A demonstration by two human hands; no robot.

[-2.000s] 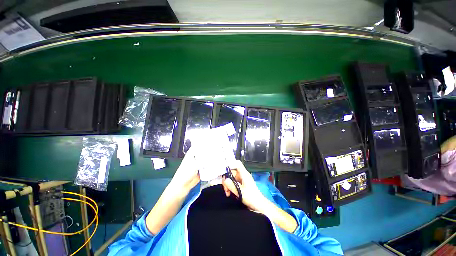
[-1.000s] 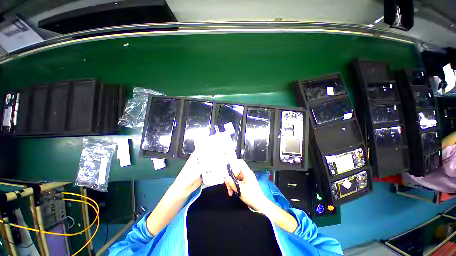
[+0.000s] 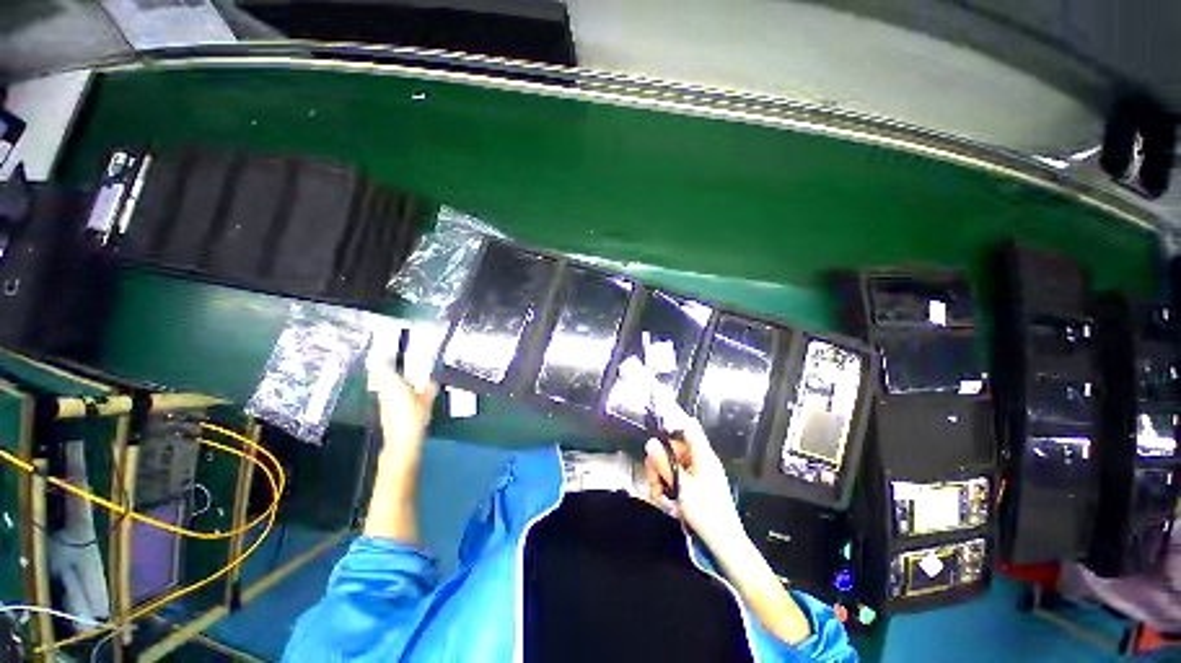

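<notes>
My right hand [image 3: 686,469] is closed around dark-handled scissors [image 3: 664,453], in front of the middle of the working tray. Bright white pieces [image 3: 648,360] show just beyond its fingers, over the tray; whether the scissors hold them is unclear. My left hand [image 3: 404,395] is at the tray's left end, fingers at a bright white strip [image 3: 425,347]; glare hides whether it grips it. The black tray [image 3: 781,408] holds several glossy phone screens [image 3: 499,317] and one open phone unit [image 3: 821,409]. A small white piece [image 3: 460,403] lies before it.
Clear plastic bags [image 3: 308,369] lie left of the tray, one behind. Stacked black trays [image 3: 259,220] stand farther left. More loaded trays [image 3: 935,434] stand at right. A rack with yellow cables [image 3: 276,486] is lower left. Part of a pink sleeve shows at far right.
My left hand has moved left, away from the white sheet area, to the white strip. My right hand with the scissors is now apart from it. The view has turned and tilted.
</notes>
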